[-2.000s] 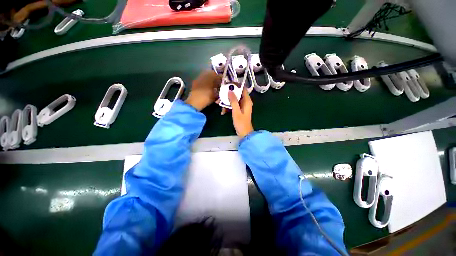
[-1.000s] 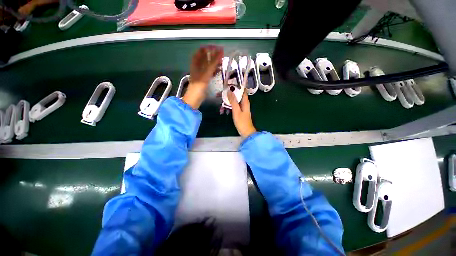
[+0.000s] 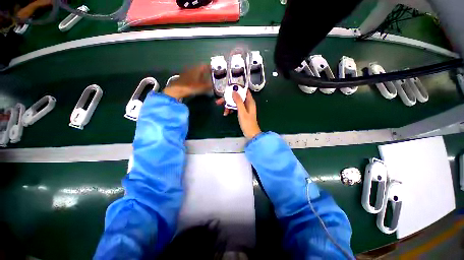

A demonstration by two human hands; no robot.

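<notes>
My right hand (image 3: 245, 112) holds a white loop-shaped housing (image 3: 235, 96) by its solid end, with the thumb near the round dark dot and the loop pointing away from me. Other white housings lie on the green belt just behind it, one to its left (image 3: 219, 68) and one to its right (image 3: 256, 73). My left hand (image 3: 191, 81) is blurred, left of the held housing and over the belt. It is apart from the held housing, and whether its fingers hold something cannot be told. It partly covers a housing (image 3: 174, 78).
More housings lie left (image 3: 85, 105) and right (image 3: 348, 76) on the belt. A black arm (image 3: 310, 35) hangs over the belt. A pale rail (image 3: 315, 139) edges it. A white sheet (image 3: 219, 188), a speckled clump (image 3: 350, 175) and two set-aside housings (image 3: 375, 185) are on the bench.
My left hand has moved left and towards me, away from the held housing. My right hand has stayed nearly in place with its housing. The housings on the belt have shifted left.
</notes>
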